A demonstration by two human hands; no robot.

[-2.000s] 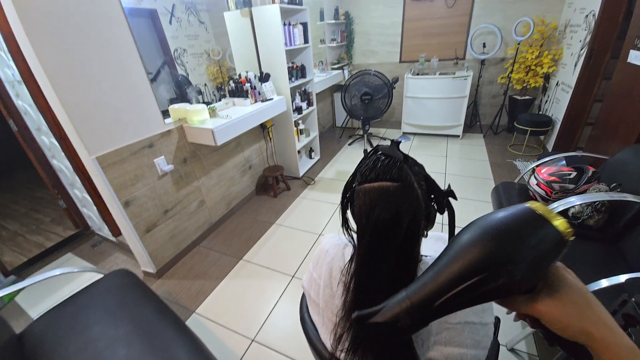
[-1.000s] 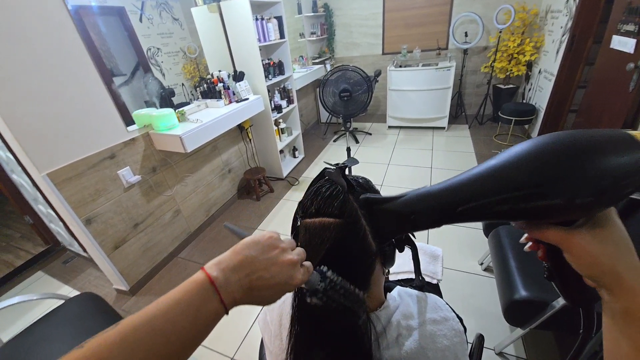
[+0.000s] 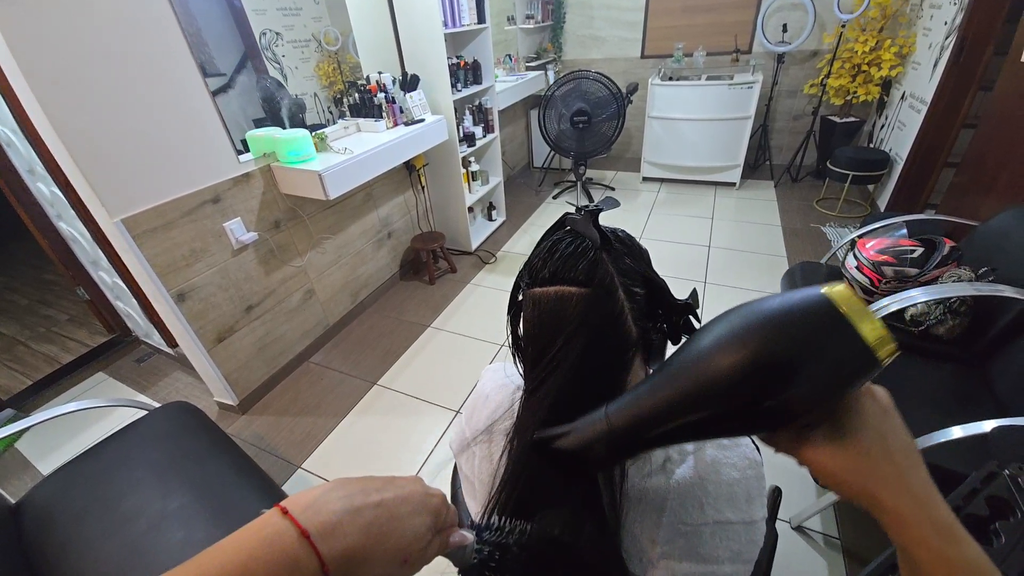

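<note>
A seated person with long dark hair (image 3: 560, 352) faces away, a pale towel (image 3: 696, 504) over the shoulders. Dark clips (image 3: 590, 220) hold sections on top and at the right side of the head. My left hand (image 3: 384, 520), with a red string at the wrist, grips a round hairbrush (image 3: 500, 544) against the lower lengths. My right hand (image 3: 840, 448) is closed on the handle of a black hair dryer (image 3: 720, 384) with a gold band; its nozzle points at the hair just above the brush. The handle is mostly hidden.
A black chair (image 3: 144, 496) stands at left, and chairs at right hold a helmet (image 3: 900, 260). Beyond the person are a standing fan (image 3: 582, 116) and a white counter (image 3: 696, 132). Along the left wall are a shelf table (image 3: 384, 152), a wooden stool (image 3: 433, 252) and product shelves (image 3: 480, 188).
My left hand, out of view two seconds ago, has moved down with the brush since one second ago. The dryer has gone from beside the upper head to the lower lengths.
</note>
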